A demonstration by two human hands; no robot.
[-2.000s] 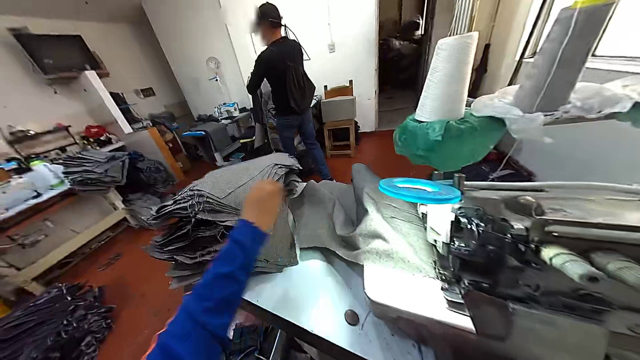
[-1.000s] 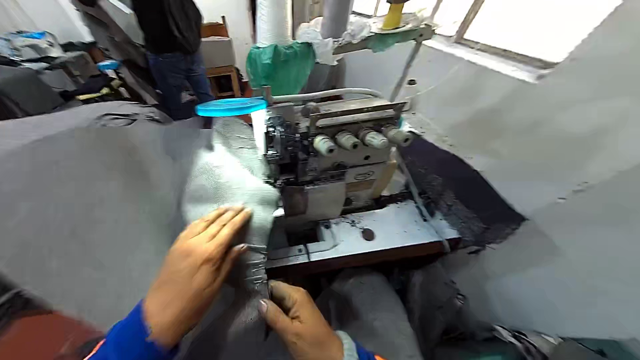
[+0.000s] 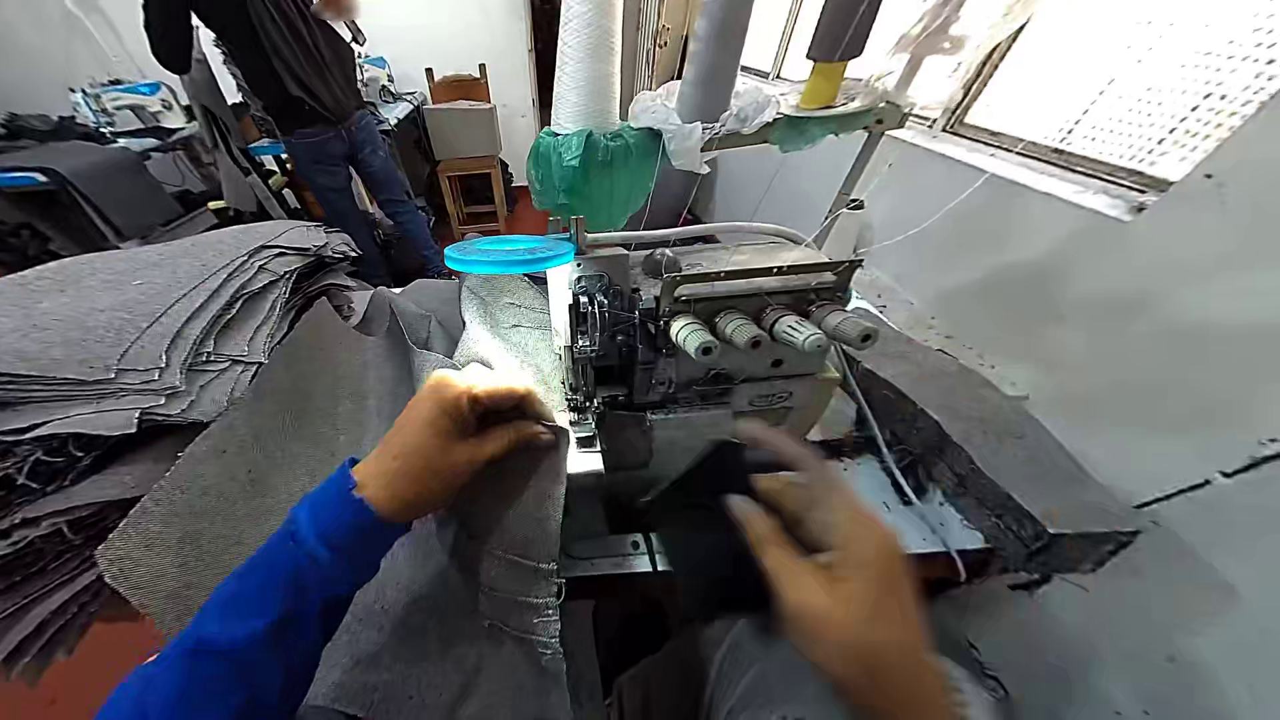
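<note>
An overlock sewing machine (image 3: 720, 340) with several tension dials stands at the centre, a lit blue ring (image 3: 510, 254) at its upper left. Beside its presser foot, my left hand (image 3: 460, 440) pinches the edge of a grey denim panel (image 3: 510, 540), whose lower edge has rows of loose stitching. My right hand (image 3: 830, 570), blurred by motion, holds a small dark fabric piece (image 3: 710, 530) in front of the machine. Grey fabric also lies under the light, behind my left hand.
A thick stack of grey denim pieces (image 3: 160, 310) lies at the left. Thread cones (image 3: 588, 70) stand behind the machine, beneath a window. More fabric (image 3: 980, 420) lies at the right by the wall. A person (image 3: 310, 110) stands at the back left, near a wooden stool (image 3: 473, 195).
My left hand has moved up close to the presser foot. My right hand has left the panel's edge, moved right, and now has a dark fabric piece in it.
</note>
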